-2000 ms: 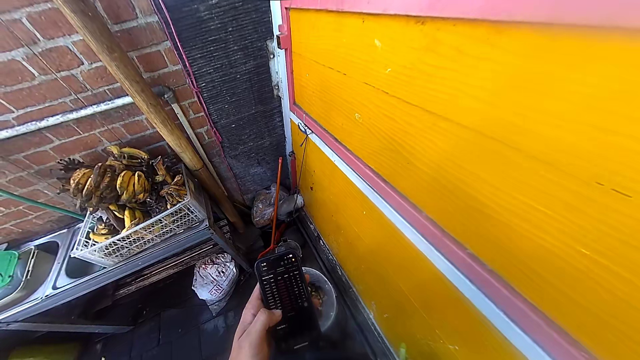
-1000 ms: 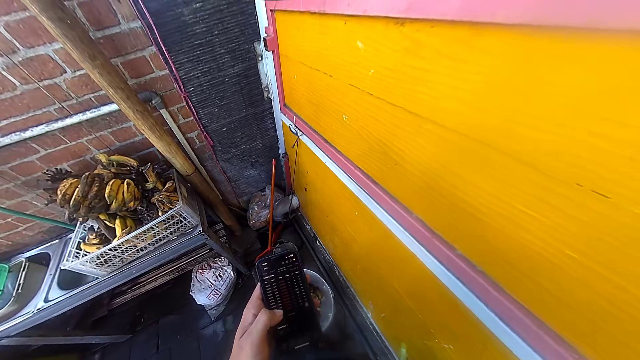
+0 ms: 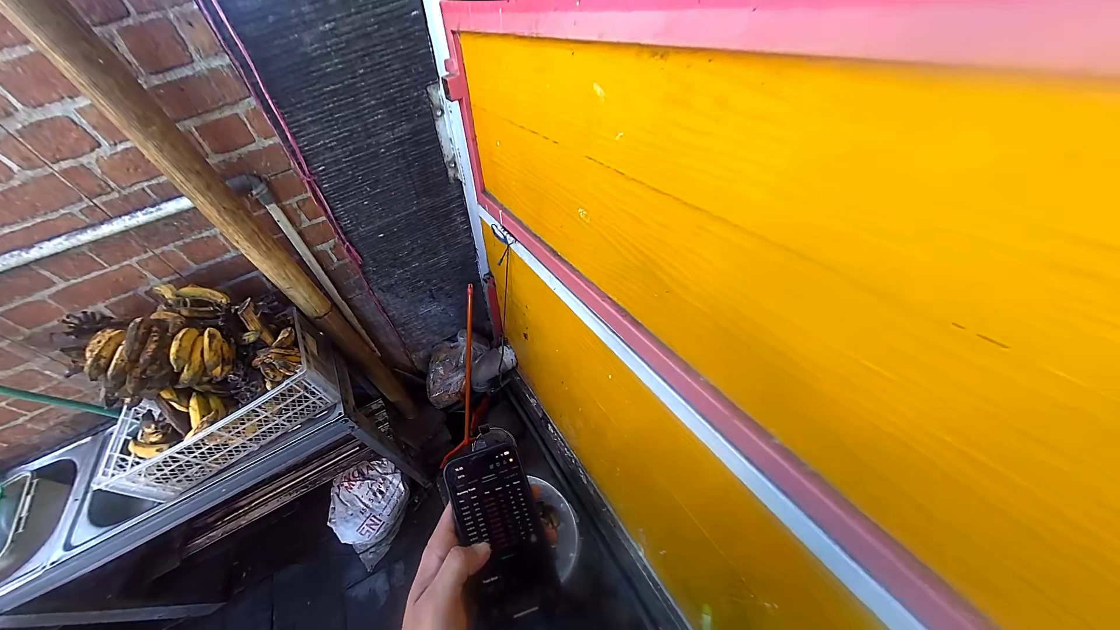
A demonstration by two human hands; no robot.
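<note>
My left hand [image 3: 444, 573] comes up from the bottom edge and holds a black smartphone [image 3: 503, 534] upright, its thumb lying over the left side of the screen. The lit screen shows rows of small text on a dark ground. Behind the phone's right edge, a round translucent tub [image 3: 567, 529] with bits of something in it is partly hidden. An orange-red metal rod [image 3: 469, 367] rises just beyond the phone's top. My right hand is not in view.
A white plastic crate [image 3: 219, 437] of ripe bananas [image 3: 199, 354] sits by a steel sink [image 3: 52, 507] on the left. A wooden pole [image 3: 201, 188] leans near the brick wall. A printed white sack [image 3: 369, 512] lies on the dark floor. A yellow panel [image 3: 744, 262] with pink trim fills the right.
</note>
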